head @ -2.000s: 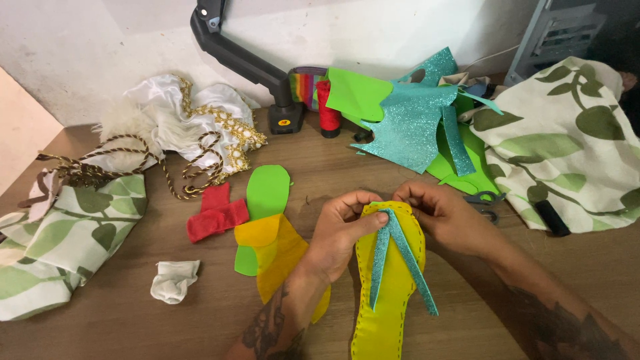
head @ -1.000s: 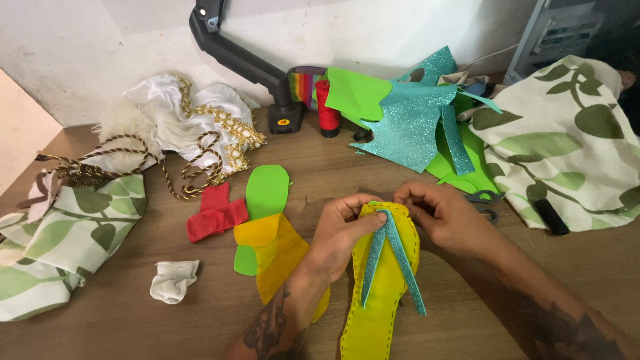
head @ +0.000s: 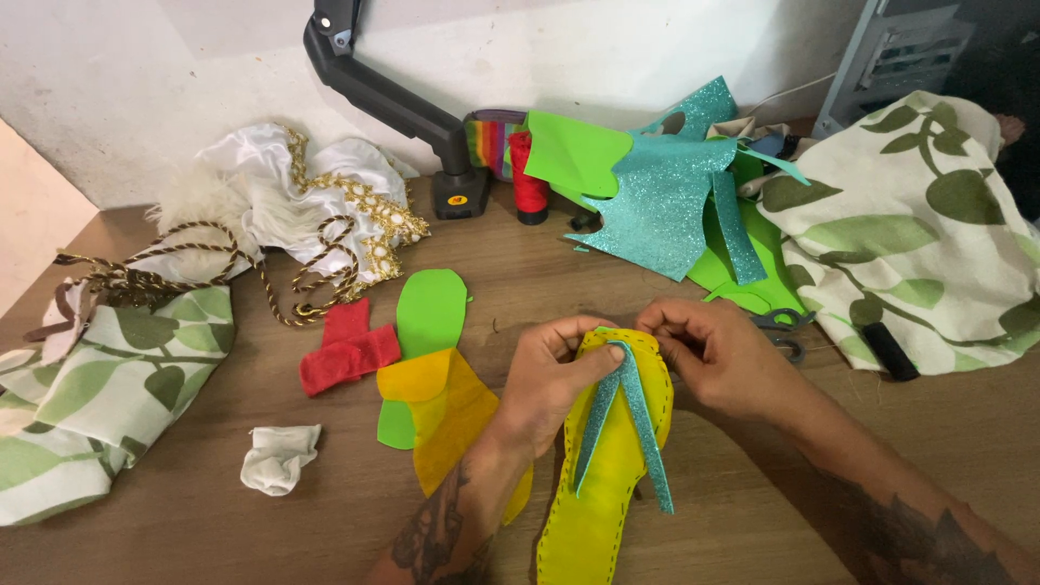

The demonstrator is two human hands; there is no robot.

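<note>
My left hand (head: 552,378) grips the upper left edge of a long yellow piece (head: 585,504) with dark stitches along its border. Its thumb presses the joined top of two glittery turquoise strips (head: 644,422), which spread downward in a V over the yellow piece. At the top right edge of that piece is my right hand (head: 699,349), thumb and forefinger pinched together; whether a needle or thread is between them is too small to tell. A sliver of green shows behind the top edge.
Green foam cutouts (head: 432,313), yellow felt (head: 455,406), red fabric (head: 349,345) and white cloth (head: 280,459) lie left. Behind are a red thread spool (head: 530,183), glittery turquoise foam (head: 666,203) and a monitor arm (head: 390,97). Scissors (head: 784,321), black thread (head: 890,352) and leaf-print fabric (head: 902,236) lie right.
The lower end of the yellow piece and the loose ends of the turquoise strips have swung left, then the strips slightly right again. Both hands stay near the top edge.
</note>
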